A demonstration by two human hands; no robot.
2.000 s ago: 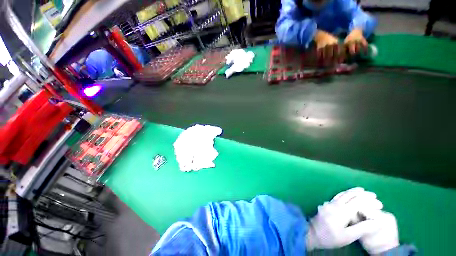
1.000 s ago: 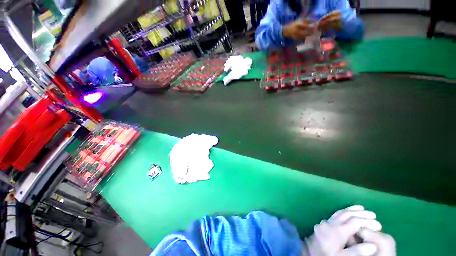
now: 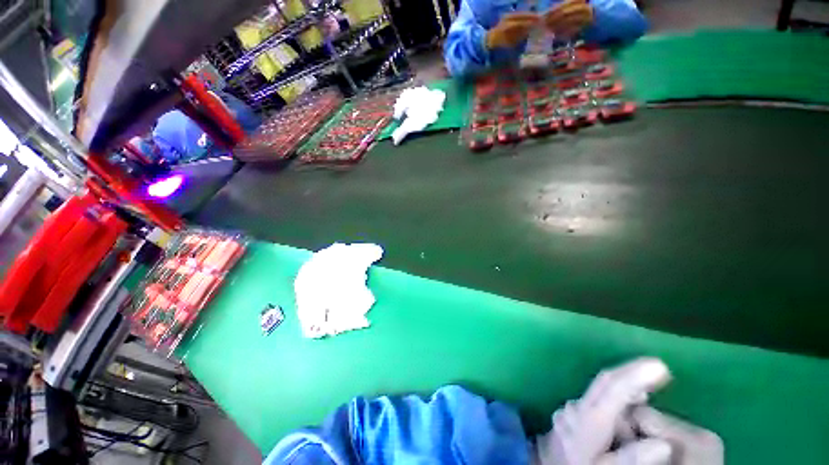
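Note:
My left hand (image 3: 591, 413), in a white glove, is at the lower right over the green mat, its blue sleeve reaching in from the bottom. My right hand (image 3: 684, 440), also white-gloved, is against it and partly cut off by the bottom edge. The gloves are blurred, and I cannot tell whether anything is between the fingers. A crumpled white cloth pile (image 3: 334, 289) lies on the green mat (image 3: 436, 350). A small grey-and-white part (image 3: 271, 318) lies left of it.
A clear tray of boards on red-pink foam (image 3: 186, 281) is at the mat's left end. A dark conveyor belt (image 3: 709, 200) runs beyond the mat. Across it are a person in blue (image 3: 468, 36), another tray (image 3: 550, 104), more trays (image 3: 350, 130) and white cloths (image 3: 418, 109). Red posts stand left.
My hands have shifted slightly left and down in view, and their fingers have changed pose. The person opposite has lifted their hands off the tray. The view has shifted slightly.

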